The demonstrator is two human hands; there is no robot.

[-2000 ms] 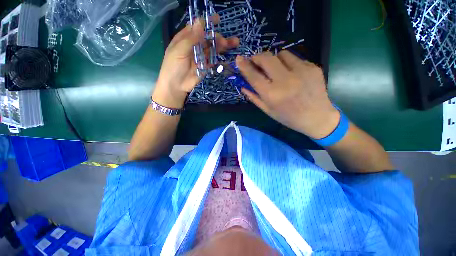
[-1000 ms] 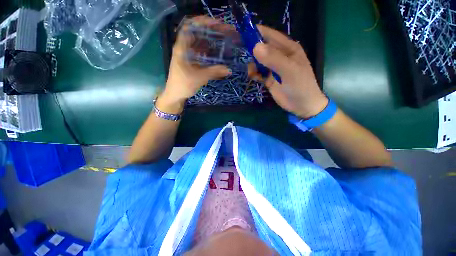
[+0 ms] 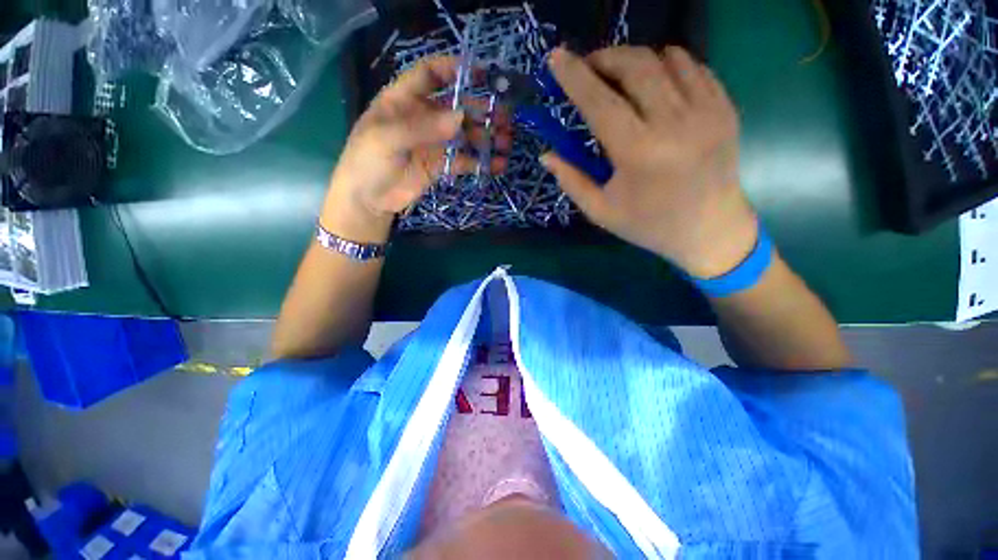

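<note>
My left hand (image 3: 399,148) holds a silver-grey runner frame (image 3: 460,93) upright in its fingers over the near black tray. My right hand (image 3: 662,159) holds blue-handled side cutters (image 3: 569,142). The dark jaws point left, at or very near the runner frame; whether they touch it I cannot tell. Loose silver-grey parts (image 3: 482,206) lie heaped in the near tray (image 3: 673,22) below both hands. The fingertips of my left hand are slightly blurred, and parts of the frame blend with the heap behind it.
Clear plastic bags (image 3: 224,82) lie at the far left. A black fan (image 3: 53,160) with a cord stands beside white trays (image 3: 49,246). A second black tray (image 3: 892,131) with silver sticks is at the right, by a perforated white sheet (image 3: 977,263). Blue bins (image 3: 99,356) are below the bench.
The runner frame was tilted and blurred a second ago and is now upright. The cutters, earlier pointing up and away, have turned left toward it. Both hands stay over the tray.
</note>
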